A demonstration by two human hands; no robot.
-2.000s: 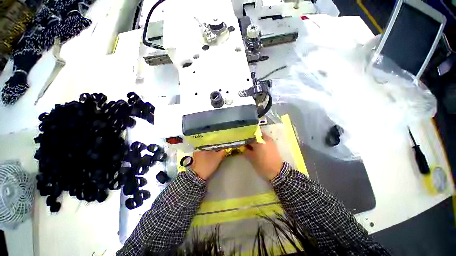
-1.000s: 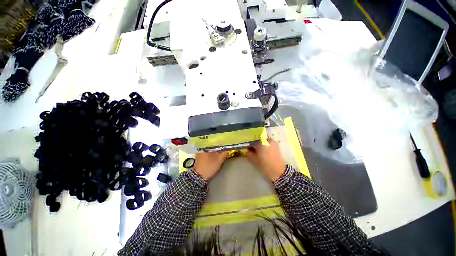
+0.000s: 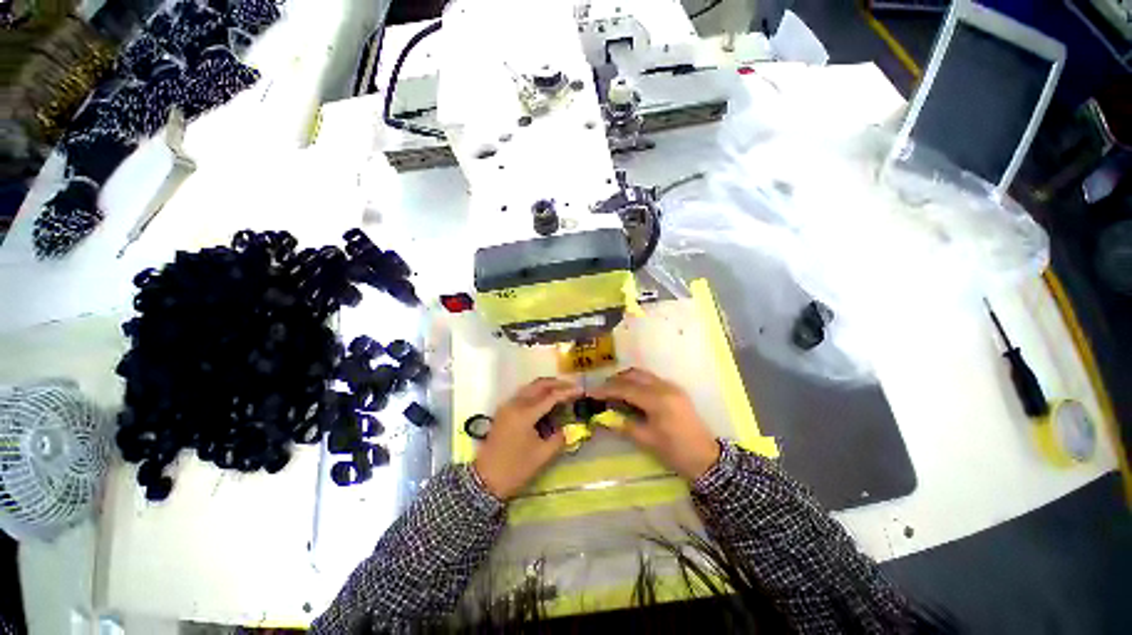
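My left hand (image 3: 524, 434) and my right hand (image 3: 655, 419) meet over the bed plate (image 3: 534, 357), in front of the sewing machine head (image 3: 554, 288). Yellow tape shows on fingertips of both hands. Between the fingers they hold a small black loop (image 3: 588, 407), partly hidden by the fingers. The orange-yellow clamp (image 3: 586, 355) lies under the head, just beyond the hands, not touched by them. One black loop (image 3: 478, 427) lies beside my left hand. A large pile of black loops (image 3: 230, 360) lies to the left of the machine.
A crinkled clear bag (image 3: 857, 236) lies at the right with a dark part (image 3: 812, 325) by it. A screwdriver (image 3: 1023, 377) and yellow tape roll (image 3: 1070, 430) lie far right. A tablet-like panel (image 3: 981, 93) stands behind. A desk fan (image 3: 47, 447) is at the left edge, cord bundles (image 3: 68, 220) upper left.
Both hands have drawn back from under the machine head towards me, with the black loop between the fingers. The orange-yellow clamp is now uncovered. The camera view has shifted slightly.
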